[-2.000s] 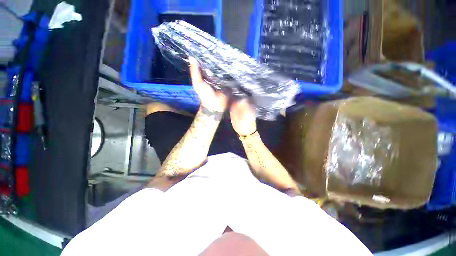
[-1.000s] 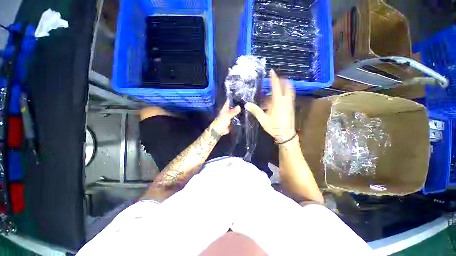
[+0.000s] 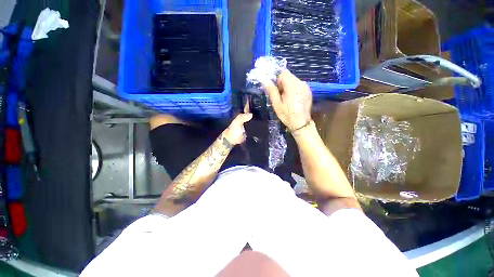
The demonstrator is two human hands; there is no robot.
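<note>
My right hand [image 3: 293, 101] grips crumpled clear stretch film [image 3: 265, 71] at the far end of a dark bundle of black housings [image 3: 258, 103]. My left hand [image 3: 237, 129] holds the bundle from its left side, above the lap. A strand of film [image 3: 277, 146] hangs below toward me. The bundle's lower part is hard to tell from the dark trousers. The blue receiving crate [image 3: 174, 98] at the left holds matte black pieces. The blue supply crate [image 3: 354, 54] at the right holds glossy film-wrapped black pieces.
An open brown carton [image 3: 433, 162] with crumpled film inside stands at the right. A second carton [image 3: 417, 32] is beyond it, with a pale curved rail [image 3: 428, 60] between. A black-matted bench [image 3: 62, 135] with red and blue bins [image 3: 16, 208] is at the left.
The bundle was held slanting, then turned end-on. My right hand, open beside it a second ago, has closed on the film at its far end. My left hand stays at its left side.
</note>
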